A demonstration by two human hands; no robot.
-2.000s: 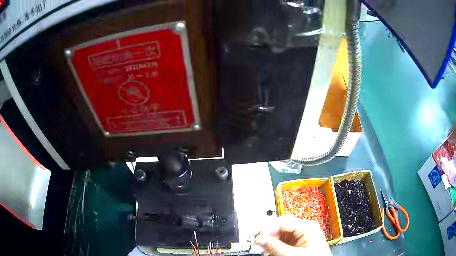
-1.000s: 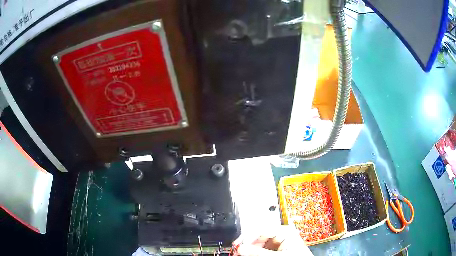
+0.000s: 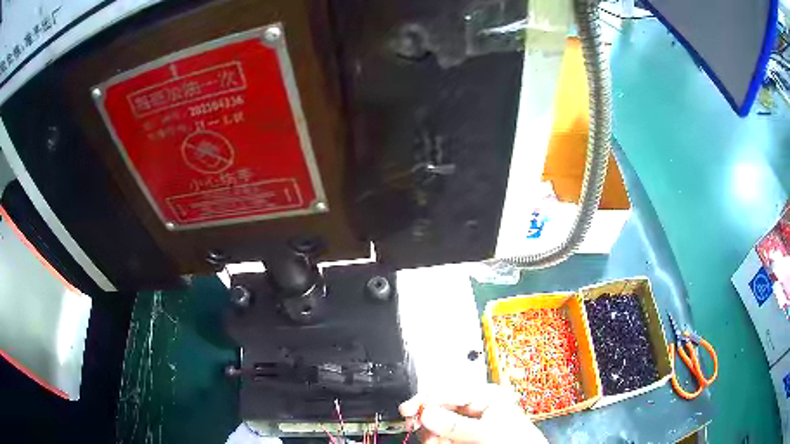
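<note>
My right hand (image 3: 472, 422) is at the bottom edge, right of the dark metal block (image 3: 325, 377) under the ram (image 3: 299, 290). Its thumb and fingertip are pinched together at a thin red wire lead. Other thin red wire leads (image 3: 339, 418) stick up at the block's lower front edge, cut off by the picture's edge. At the bottom left corner of the block a small pale patch shows; I cannot tell whether it is my left hand. The left bin (image 3: 491, 347) holds tiny red-orange pieces. The right bin (image 3: 660, 334) holds tiny black pieces.
The black machine with a red warning plate (image 3: 212, 130) fills the upper left. A ribbed metal hose (image 3: 598, 147) curves down its right side. An open cardboard box (image 3: 589, 182) stands behind the bins. Orange-handled scissors (image 3: 693, 364) lie right of the bins. Another box (image 3: 762, 290) is at far right.
Compared with one second ago, my right hand has shifted slightly right and up. The red leads show a little higher at the block's front edge.
</note>
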